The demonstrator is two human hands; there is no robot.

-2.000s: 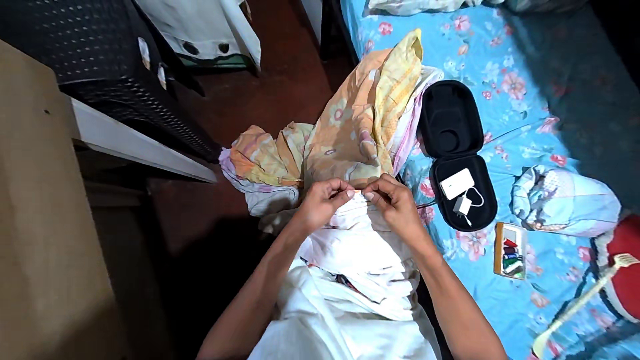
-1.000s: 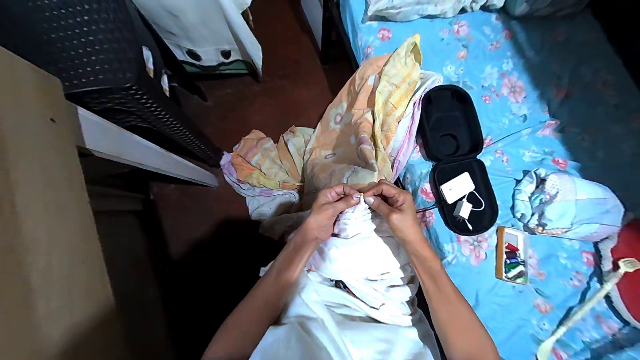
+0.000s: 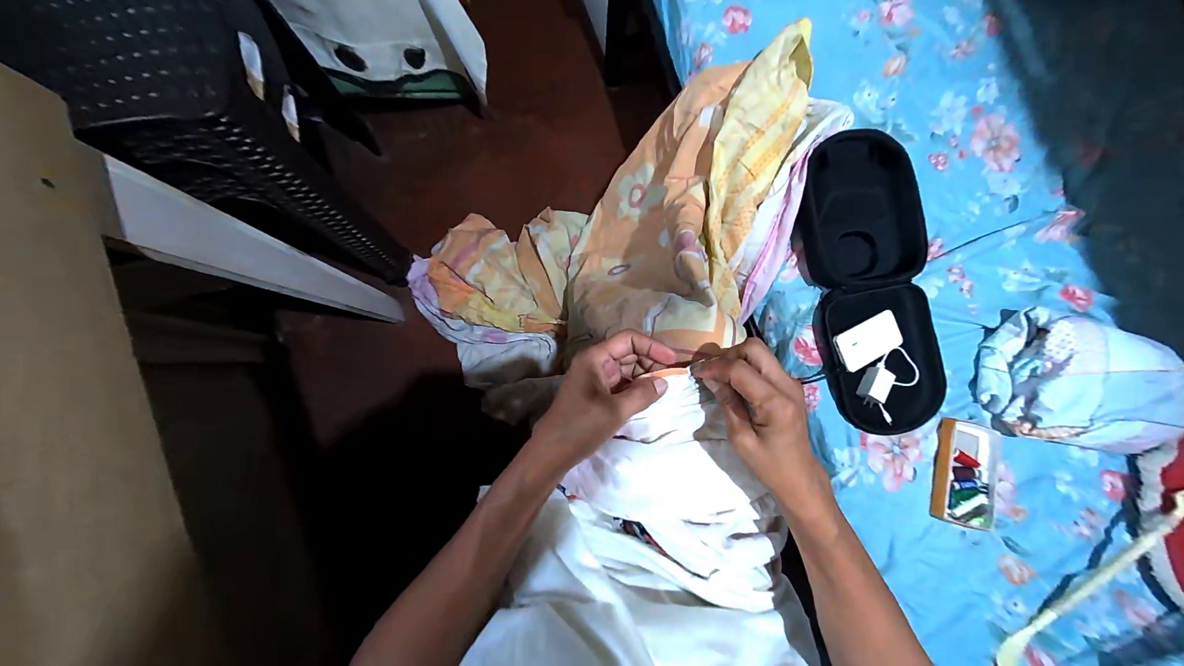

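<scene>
Both hands meet at the gathered edge of a white cloth [image 3: 684, 481] lying over the lap. My left hand [image 3: 615, 384] is curled beside that edge, thumb and index finger a little apart; whether it grips anything is unclear. My right hand [image 3: 754, 398] pinches the edge of the white cloth, fingertips close to a short orange strip along it. Any needle or thread is too small to make out. Beyond the hands spreads an orange and yellow patterned cloth [image 3: 638, 222], bunched toward the left.
On the blue floral bedcover [image 3: 897, 499] lie an open black case [image 3: 865, 208] holding a white device [image 3: 868, 340] and charger [image 3: 876, 382], a small box of thread spools [image 3: 942, 472], a bundled cloth [image 3: 1091, 379] and a pale stick [image 3: 1091, 583]. Black woven plastic furniture [image 3: 185, 111] stands left.
My left hand's fingers have spread from a pinch at the cloth edge and moved slightly away from my right fingertips. An orange strip now shows between the hands.
</scene>
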